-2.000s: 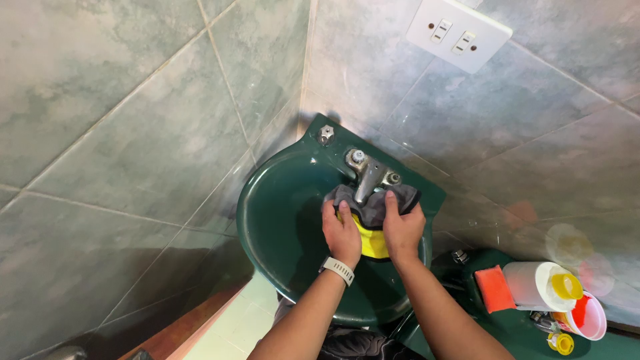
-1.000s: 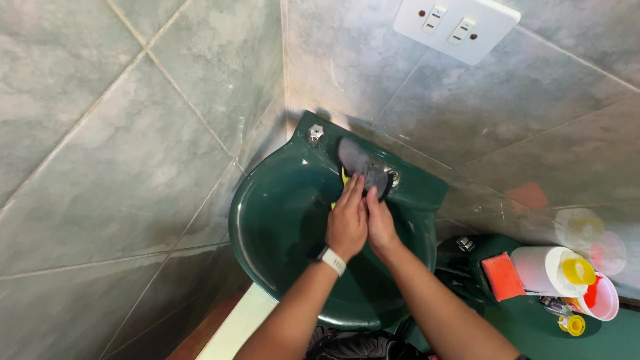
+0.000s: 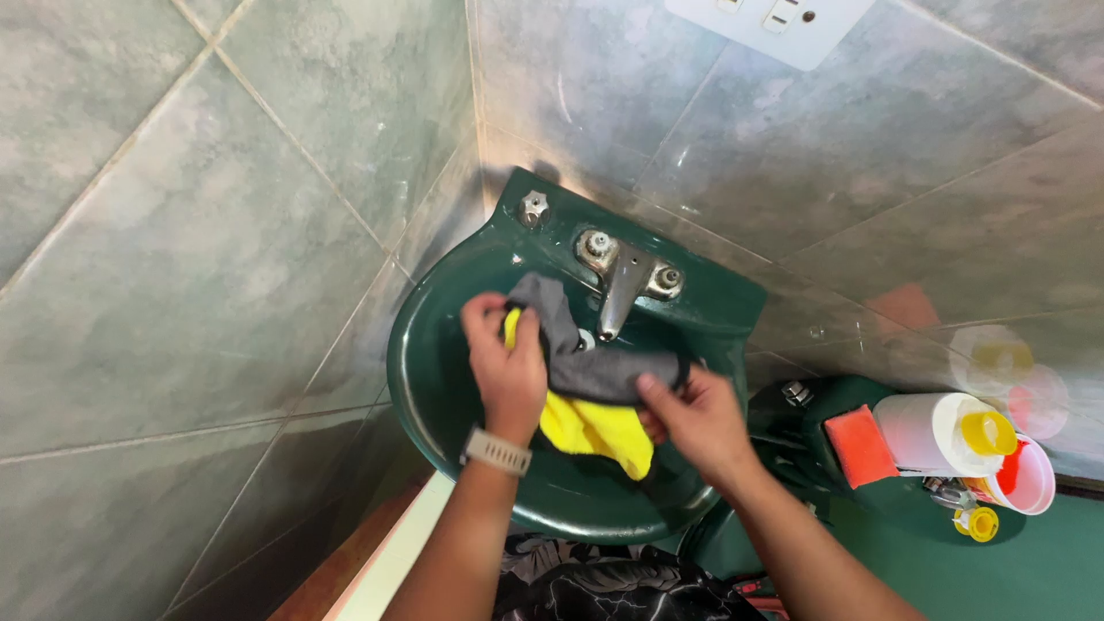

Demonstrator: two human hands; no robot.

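A grey and yellow cloth [image 3: 604, 375] is stretched between my two hands over the basin of a dark green sink [image 3: 414, 405]. My left hand [image 3: 509, 371], with a light-banded watch [image 3: 498, 452] on the wrist, grips the cloth's left end. The right end is pinched in my right hand [image 3: 699, 414], slightly blurred. Yellow fabric hangs below the grey side. Just beyond the cloth is the chrome faucet [image 3: 621, 293], its spout pointing into the basin; part of the metal drain [image 3: 586, 340] shows beside the cloth.
A metal knob [image 3: 534, 209] sits at the sink's back left corner. To the right, a green toilet tank [image 3: 914, 552] holds an orange sponge [image 3: 861, 446], a white bottle with a yellow cap [image 3: 931, 431] and a pink-white tub [image 3: 1031, 474]. Tiled walls meet behind the sink; an outlet plate [image 3: 802, 34] is above.
My hands were close together at the faucet with the cloth bunched over it. They have moved apart and away from the faucet, the cloth is spread between them, and the faucet is uncovered.
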